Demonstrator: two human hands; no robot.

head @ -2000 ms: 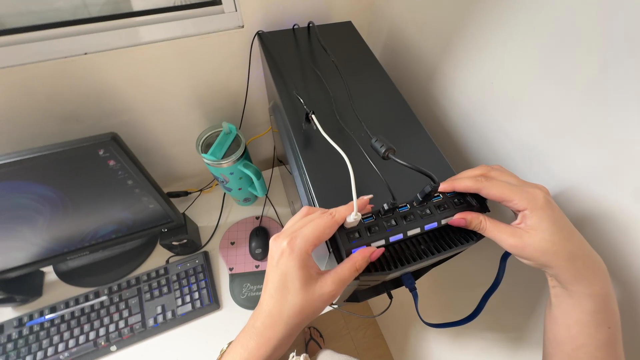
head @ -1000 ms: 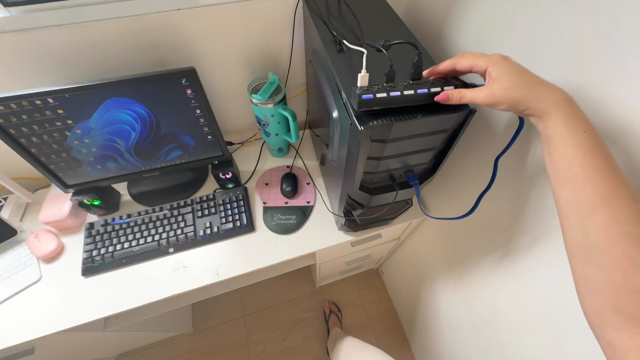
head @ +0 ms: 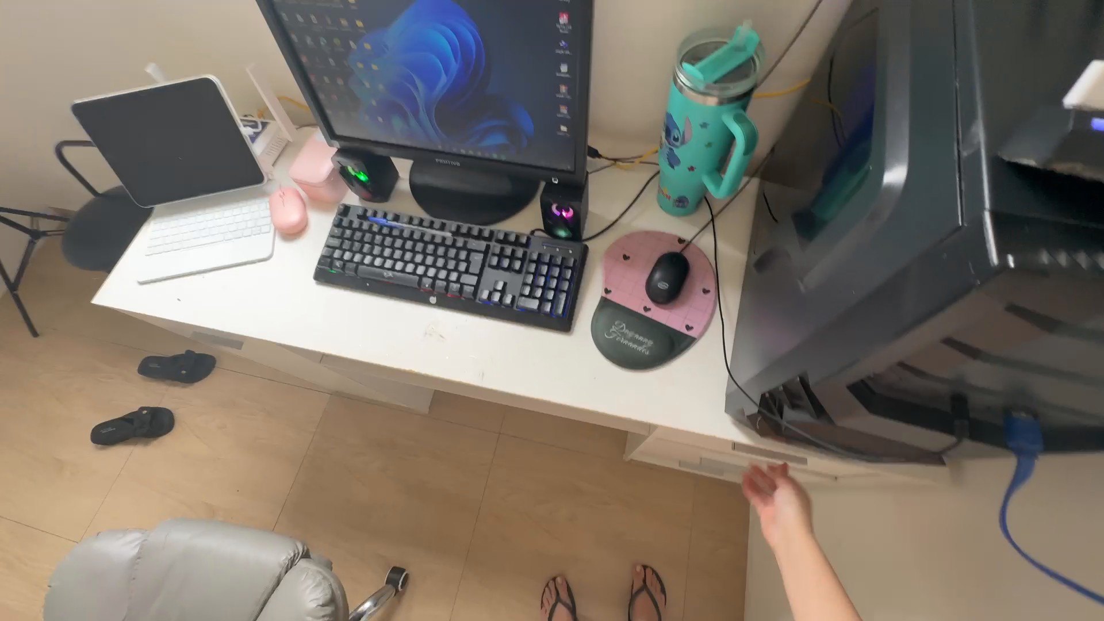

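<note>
My right hand (head: 779,502) hangs in front of the desk's drawers at the lower right, below the computer tower (head: 914,259). Its fingers are slightly curled and apart, blurred, with nothing seen in them. My left hand is out of view. On top of the tower, cut off by the right edge, lies the black USB hub (head: 1056,142) with a white plug (head: 1088,86) and a lit blue light. A blue cable (head: 1024,440) is plugged into the tower's near face, beside a thin black cable.
The white desk (head: 483,358) holds a monitor (head: 448,78), keyboard (head: 453,263), small speakers, black mouse (head: 668,278) on a pink pad, teal tumbler (head: 703,129), pink mouse (head: 288,211) and tablet with keyboard (head: 172,142). A grey chair (head: 185,573) and black sandals (head: 177,366) are on the floor.
Both hands held the hub two seconds ago; then only my right hand did. It has let go and moved down off the tower. The view has swung left.
</note>
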